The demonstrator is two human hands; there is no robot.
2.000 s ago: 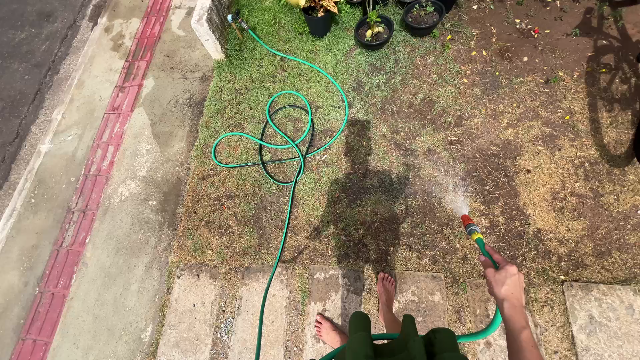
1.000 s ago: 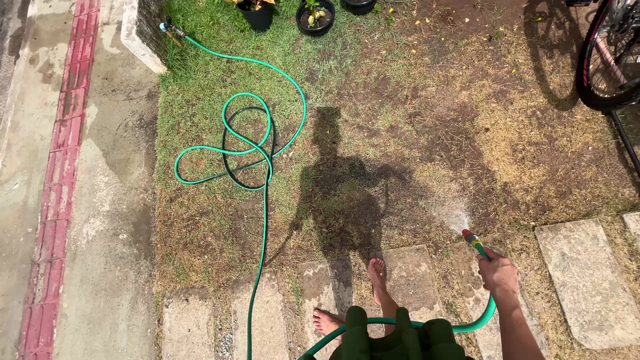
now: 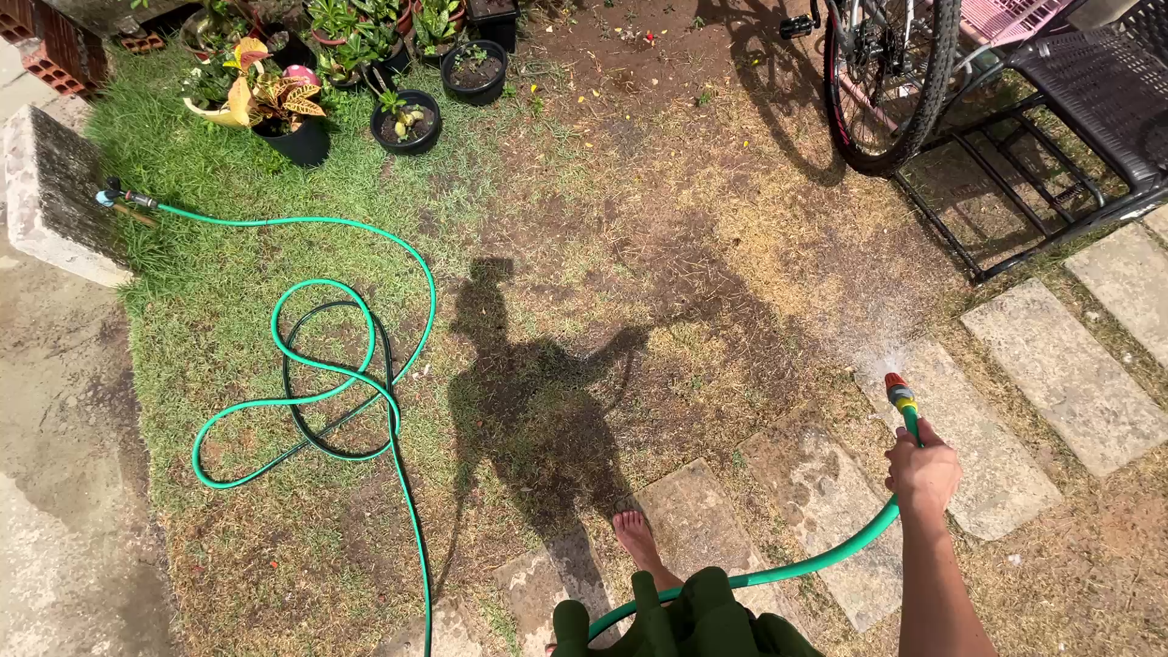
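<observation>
My right hand [image 3: 923,470] grips a green garden hose [image 3: 835,550] just behind its orange-tipped spray nozzle [image 3: 898,391]. Water sprays from the tip over dry grass and the edge of a paving slab. From my hand the hose curves down and left, passing behind dark green cloth at the bottom edge. More hose lies in loose loops on the grass at left and runs to a tap [image 3: 111,193] by a low concrete block. My left hand is out of view.
Potted plants [image 3: 301,137] stand at the upper left. A bicycle wheel [image 3: 890,82] and a dark woven chair [image 3: 1095,100] on a black metal frame are at the upper right. Paving slabs [image 3: 1063,374] cross the ground diagonally. My bare foot [image 3: 639,538] rests at a slab's edge.
The view has turned, bringing the chair and more of the bicycle into sight. The water now falls partly on a slab rather than only on grass. My right hand keeps its grip on the hose.
</observation>
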